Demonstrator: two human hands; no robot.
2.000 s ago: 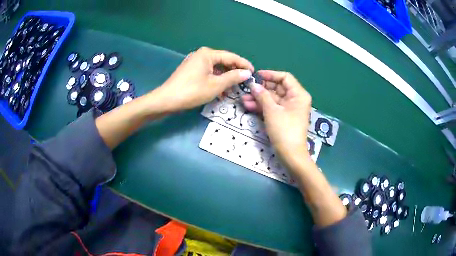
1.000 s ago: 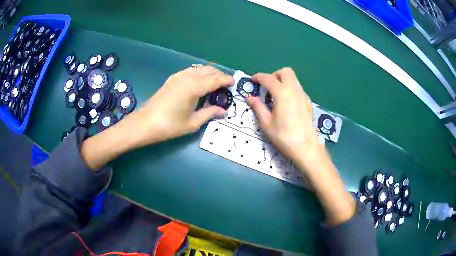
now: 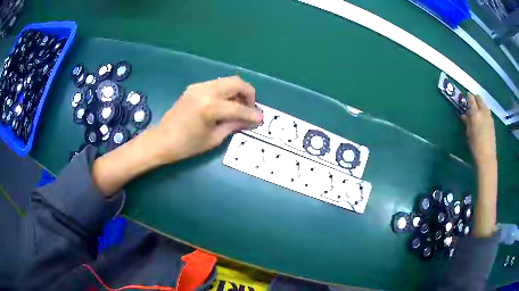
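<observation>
An upper white board has two round black parts at its right half and bare positions toward its left. A lower white board lies just in front of it with no black parts. My left hand is at the upper board's left end, thumb and fingers close together; whether a part is between them is hidden. My right hand is stretched out far right, its fingers on the near end of another board with black parts, beside the white stripe.
A blue bin heaped with black parts is at far left. Loose black parts lie in a left pile and a right pile. A bottle is partly behind my right sleeve. Another blue bin is at top right.
My right hand has moved from the middle to the far right with the rear board, uncovering two boards. My left hand has stayed near the boards' left end; its black part no longer shows.
</observation>
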